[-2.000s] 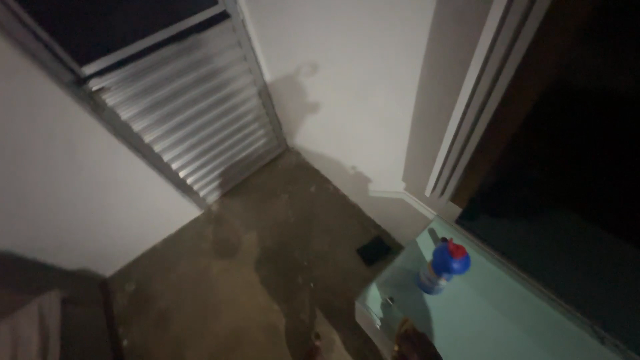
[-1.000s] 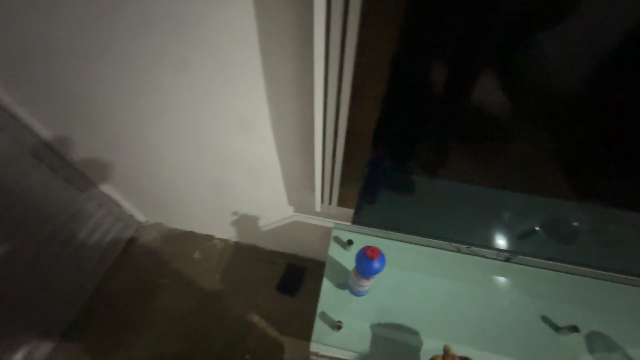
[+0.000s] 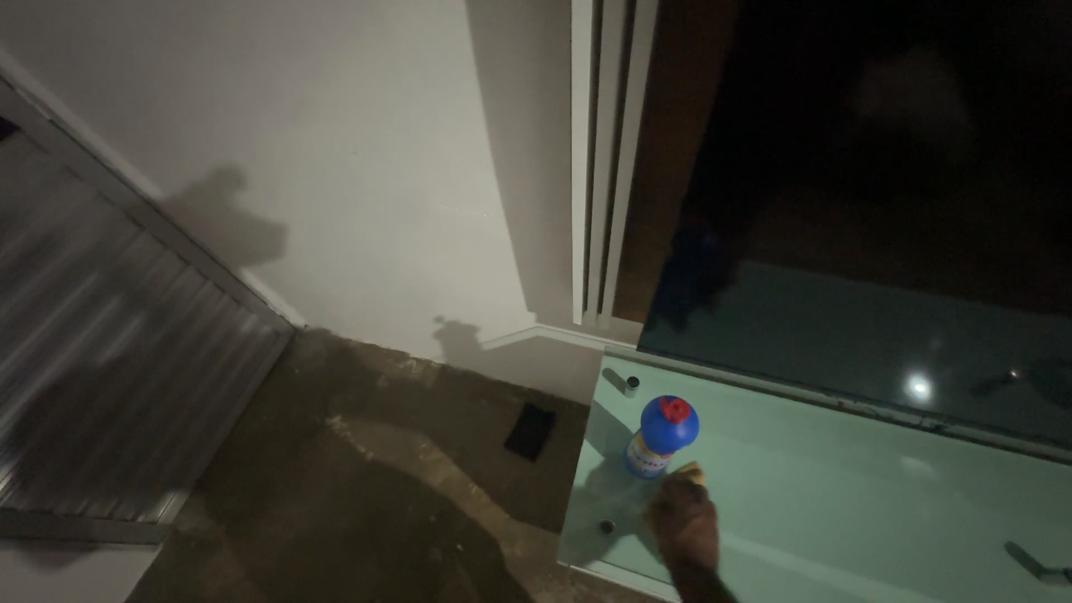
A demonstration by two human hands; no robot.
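Note:
My right hand point(image 3: 685, 519) is over the left part of a pale green glass panel point(image 3: 837, 502), its fingers closed on a yellowish cloth or sponge point(image 3: 692, 474), of which only an edge shows. Just beyond the fingertips stands a blue plastic bottle point(image 3: 668, 431) with a red cap and a label. Whether the hand touches the bottle, I cannot tell. Short round metal fittings point(image 3: 632, 383) stick up near the panel's corners. My left hand is out of view.
Dark window glass point(image 3: 871, 209) with a white frame point(image 3: 590, 167) rises behind the panel. A dark flat object point(image 3: 530, 431) lies on the rough floor point(image 3: 377, 469) to the left. A slatted metal door point(image 3: 109, 352) is at far left, beside a white wall point(image 3: 352, 167).
My right hand has come further into view and is now beside the bottle; one second ago only its fingertips showed at the lower edge. The view has swung right since two seconds ago.

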